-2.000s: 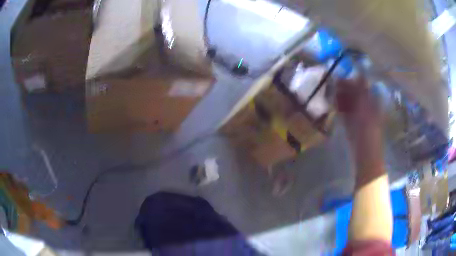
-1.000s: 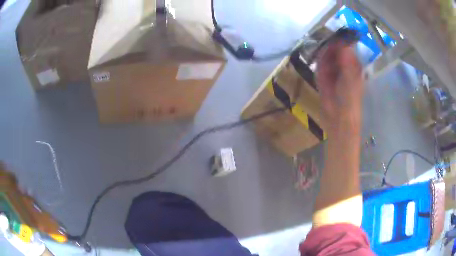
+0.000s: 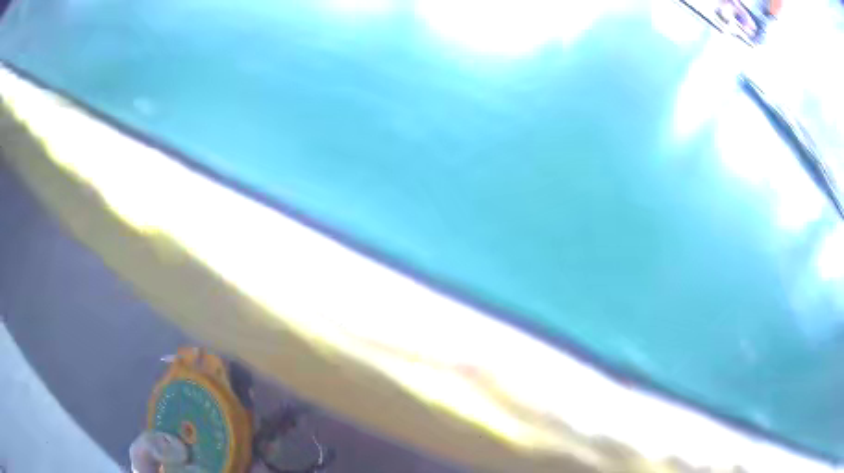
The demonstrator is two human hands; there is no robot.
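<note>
The yellow spring balancer (image 3: 192,406) with its round green label is at the bottom left, below the bench edge. My left hand (image 3: 159,452) shows only as pale fingertips over the label at the picture's bottom edge. It grips the balancer; the rest of the hand is cut off. A thin cord (image 3: 319,453) shows faintly beside the balancer, blurred. My right hand is not in view.
The green bench top (image 3: 518,185) fills most of the view, with bright glare. Its pale, yellowish edge (image 3: 278,286) runs diagonally from upper left to lower right. A dark narrow strip (image 3: 796,139) and small blurred items (image 3: 740,17) are at the upper right.
The view has swung from the floor, cardboard boxes and black cord to the green bench. My right hand has left the picture. The balancer stays in my left hand at the lower left.
</note>
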